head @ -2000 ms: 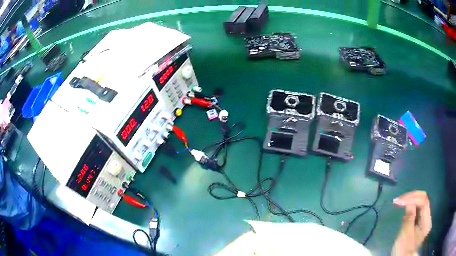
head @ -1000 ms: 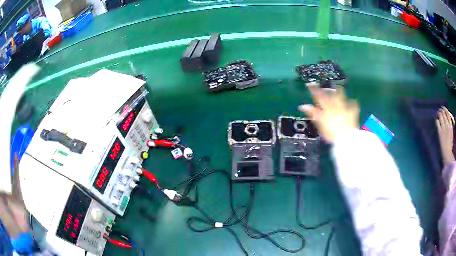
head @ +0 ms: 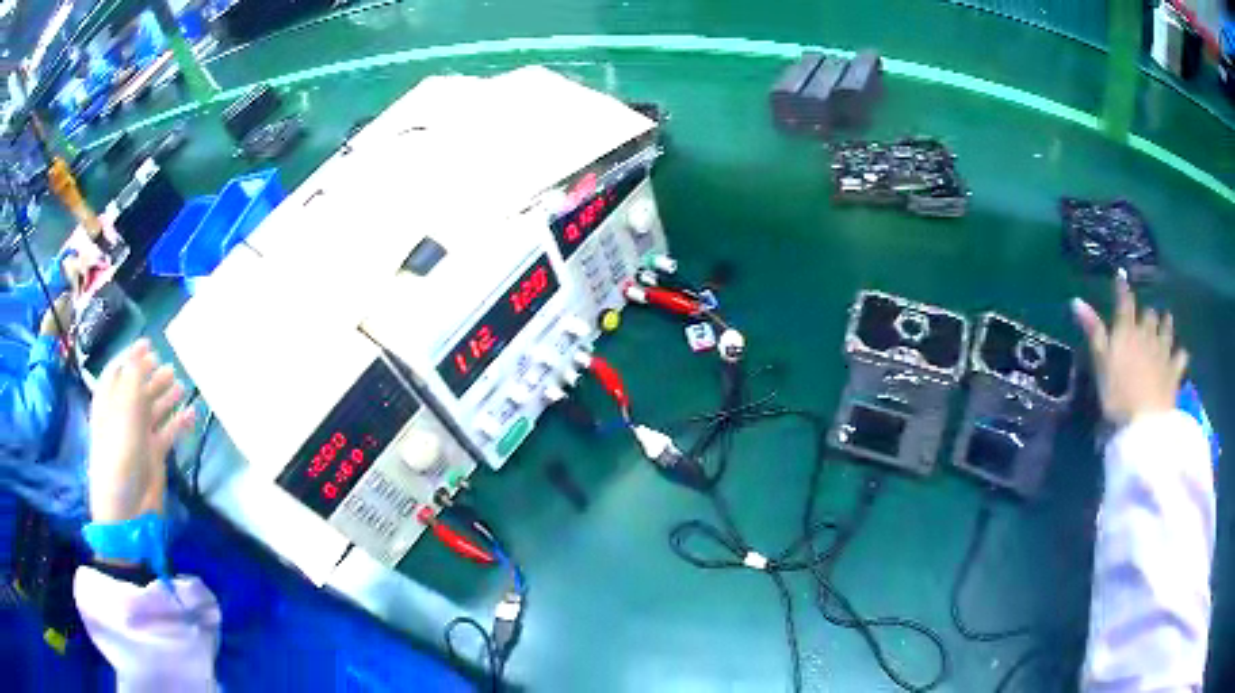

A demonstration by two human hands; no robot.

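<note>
Two grey camera units with hexagonal lens rings stand side by side on the green mat, one at centre right (head: 894, 386) and one beside it (head: 1013, 406). Black leads enter their lower edges. My right hand (head: 1135, 355) is at the right with fingers spread, apparently empty, just below a dark circuit-board unit (head: 1108, 233); contact is unclear. My right sleeve covers the mat there, and no third camera unit shows. My left hand (head: 133, 420) is raised at the far left beside the supplies, with a blue wristband; it looks open and empty.
White power supplies (head: 522, 318) with red digits fill the centre left, with red clip leads (head: 610, 389) at their fronts. Another circuit-board unit (head: 901, 176) and black blocks (head: 826, 92) lie behind. Blue trays (head: 217, 228) and another person's blue sleeve (head: 27, 359) are at left.
The view has shifted left. My right hand has moved right, away from the camera units. My left hand shows clearly now. The black strap-like item is gone from the supply top, and red readings have changed.
</note>
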